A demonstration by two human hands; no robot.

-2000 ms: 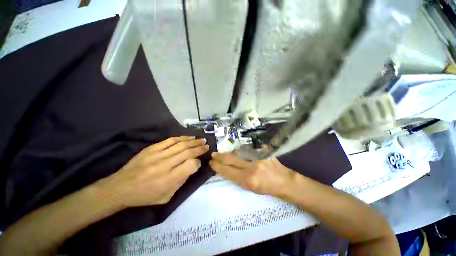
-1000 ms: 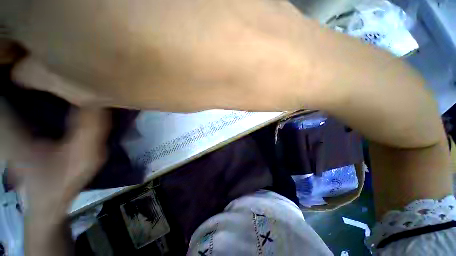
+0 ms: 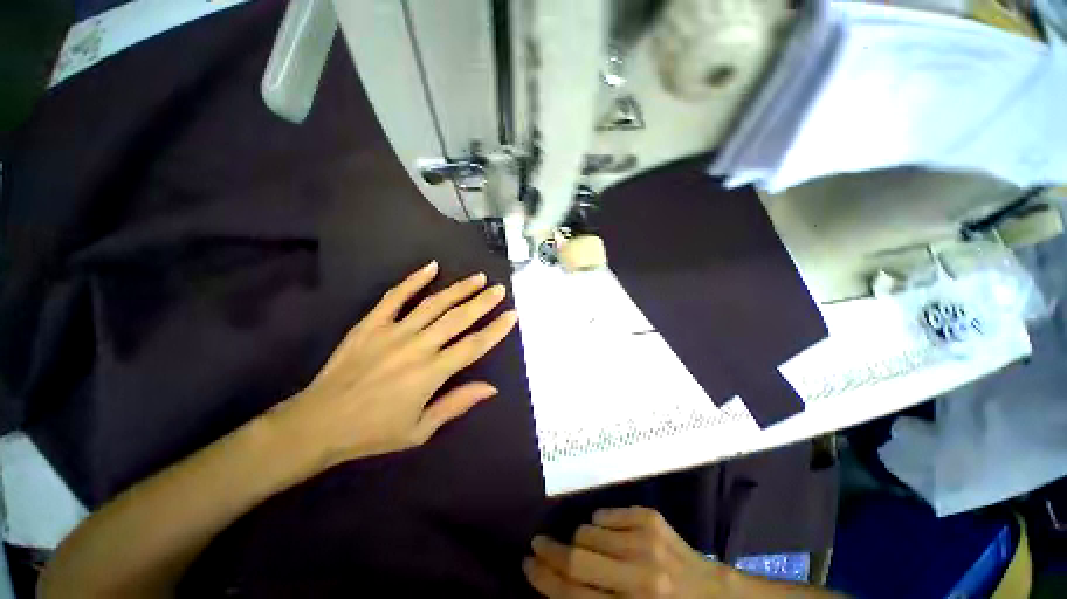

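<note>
A large dark garment panel (image 3: pixel 211 234) covers the table left of the needle and hangs over the front edge. My left hand (image 3: pixel 410 357) lies flat on it, fingers spread, just left of and below the presser foot (image 3: pixel 515 240). The panel's right edge runs straight down from the foot. My right hand (image 3: pixel 620 559) is low at the front, below the table edge, its fingers curled against the dark cloth; whether cloth is pinched in them is hard to tell. A dark tabbed panel (image 3: pixel 714 281) lies flat right of the needle. A cream block (image 3: pixel 582 253) sits beside the foot.
The cream-white machine head (image 3: pixel 451 94) stands over the needle area. White papers (image 3: pixel 924 105) lie on the machine at right. A clear plastic bag (image 3: pixel 965 310) sits at the right table end. A printed ruler (image 3: pixel 655 424) runs along the front edge. Blue-clear plastic (image 3: pixel 772 566) shows below the table.
The view has swung back from the left front of the table to the needle. My left hand now lies flat on the panel. My right hand has moved from beside the foot to below the table edge.
</note>
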